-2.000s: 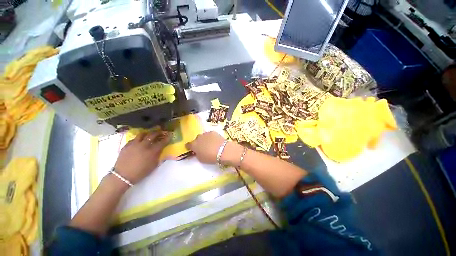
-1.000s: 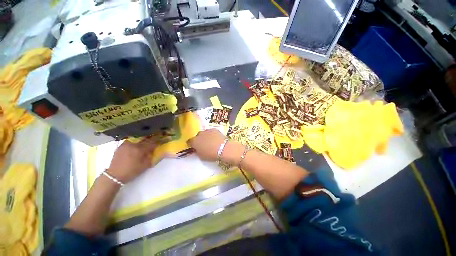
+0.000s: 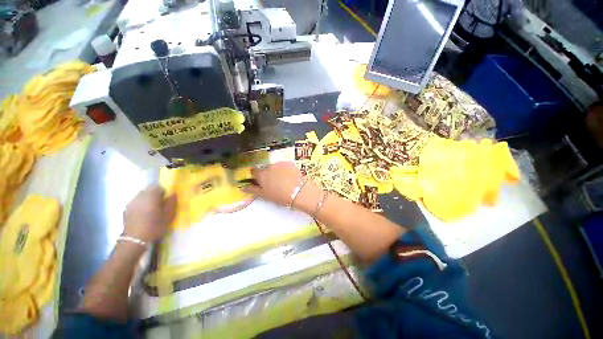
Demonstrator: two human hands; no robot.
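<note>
A yellow fabric panel [image 3: 192,198] lies on the white template [image 3: 218,242] in front of the machine head [image 3: 175,99]. A small woven label [image 3: 210,184] shows on the panel. My left hand [image 3: 149,215] is blurred and grips the panel's left edge. My right hand [image 3: 276,185] is at the panel's right edge, closed on dark thread snips [image 3: 248,181]; a dark red cord runs down from it. The fingertips of my left hand are not clear.
Loose labels [image 3: 370,142] are heaped right of the machine, with a bag of labels [image 3: 449,109] behind. Plain yellow panels [image 3: 463,175] lie farther right. Labelled panels [image 3: 26,251] are stacked at left. A screen [image 3: 413,43] stands upper right.
The panel has come out from under the machine head toward the left and front, and its label now shows. My left hand has moved left with it. My right hand stays nearby with the snips.
</note>
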